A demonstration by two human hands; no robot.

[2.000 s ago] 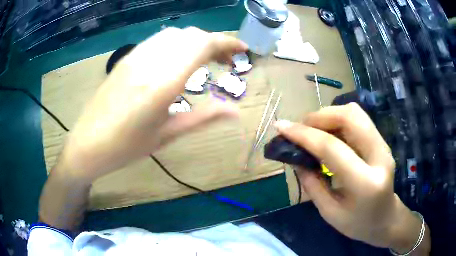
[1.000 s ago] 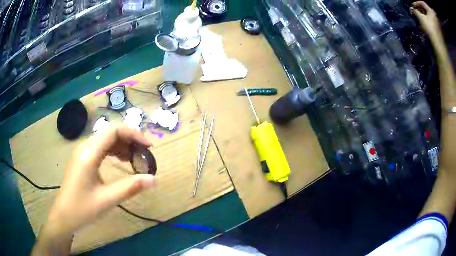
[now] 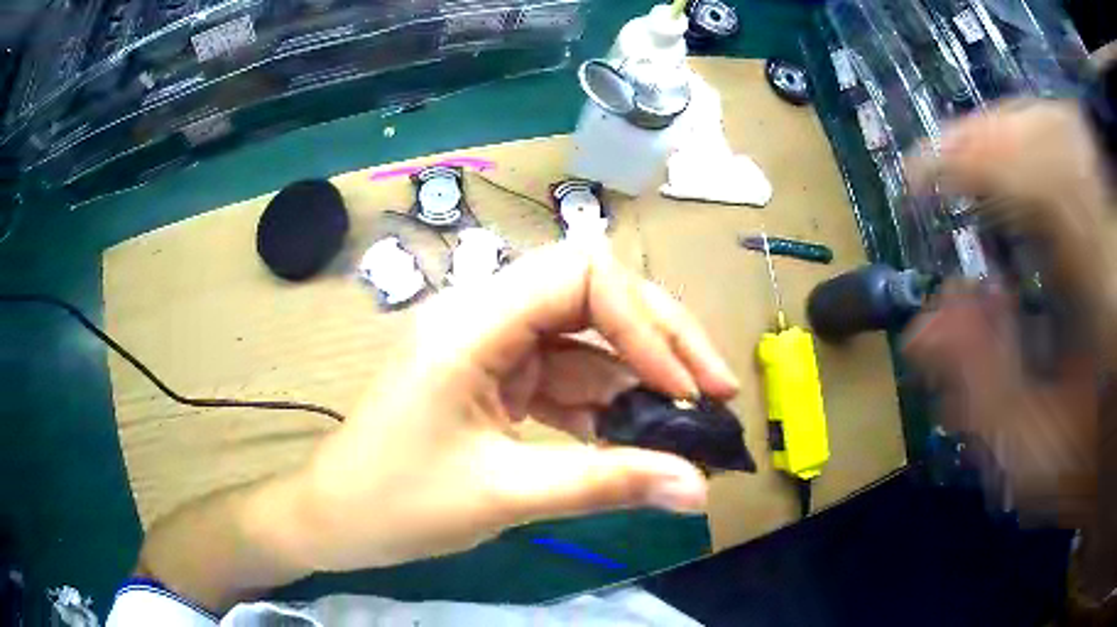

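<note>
My left hand (image 3: 490, 429) is in the centre, its fingers and thumb closed around a black module (image 3: 680, 426) seen from its edge. My right hand (image 3: 1017, 282) is at the right, strongly blurred; I cannot tell its finger state or whether it holds anything. Behind my left hand, speaker modules lie on the cardboard (image 3: 233, 355). One with a grey face (image 3: 440, 196) and another (image 3: 578, 206) lie at the back, and white-looking ones (image 3: 392, 270) lie nearer. My left hand hides the cardboard's middle.
A round black pad (image 3: 303, 229) lies at the left. At the right are a yellow tool (image 3: 794, 398), a dark bottle (image 3: 864, 301) and a green-handled tool (image 3: 799, 250). A pump bottle (image 3: 622, 135) and white wipe (image 3: 723, 172) stand behind. Clear trays (image 3: 245, 86) line the back. A black cable (image 3: 184, 394) crosses left.
My left hand has moved right in the picture with the module, covering the tweezers. My right hand has come back from the far upper right towards the bottle. The view has shifted.
</note>
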